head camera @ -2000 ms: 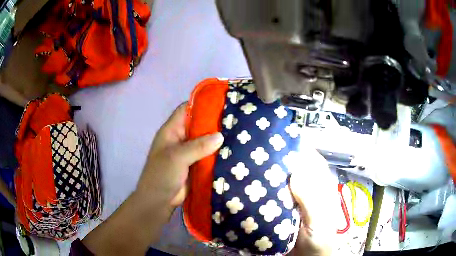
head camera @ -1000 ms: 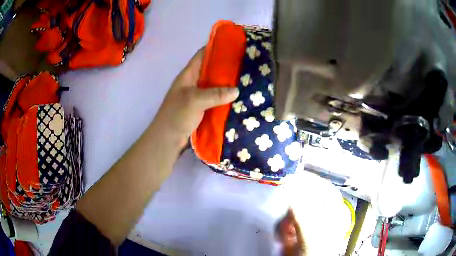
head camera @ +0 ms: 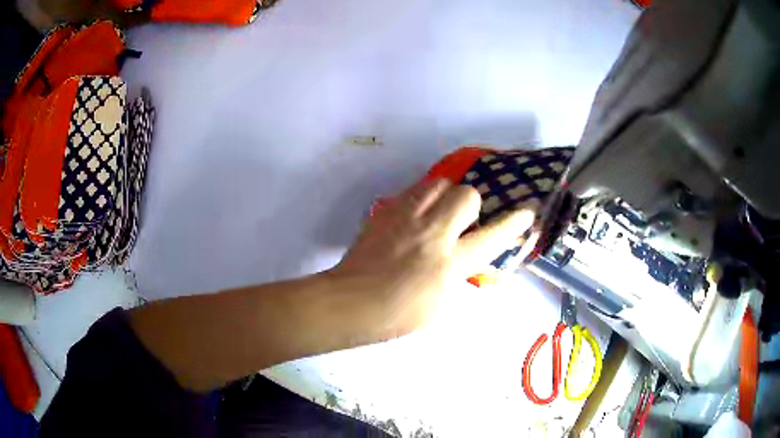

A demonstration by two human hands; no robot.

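Observation:
My left hand [head camera: 410,248] lies over an orange and navy-and-cream patterned pouch [head camera: 513,184], fingers spread on it beside the needle area of the grey sewing machine [head camera: 676,128]. The pouch's right end is under or against the machine head. The hand covers much of the pouch. Bright lamp light washes out the area by the fingertips. My right hand is not seen.
Stacked pouch pieces [head camera: 90,162] stand at the left of the white table [head camera: 239,111]. Scissors with red and yellow loops [head camera: 560,364] lie below the machine. Orange pouches [head camera: 201,8] are at the top left. A small pale scrap [head camera: 363,140] lies mid-table.
The view has shifted. The pouch, earlier spread wide and held by its left edge, now lies smaller-looking at the needle with my left hand on top. My right hand has left the picture.

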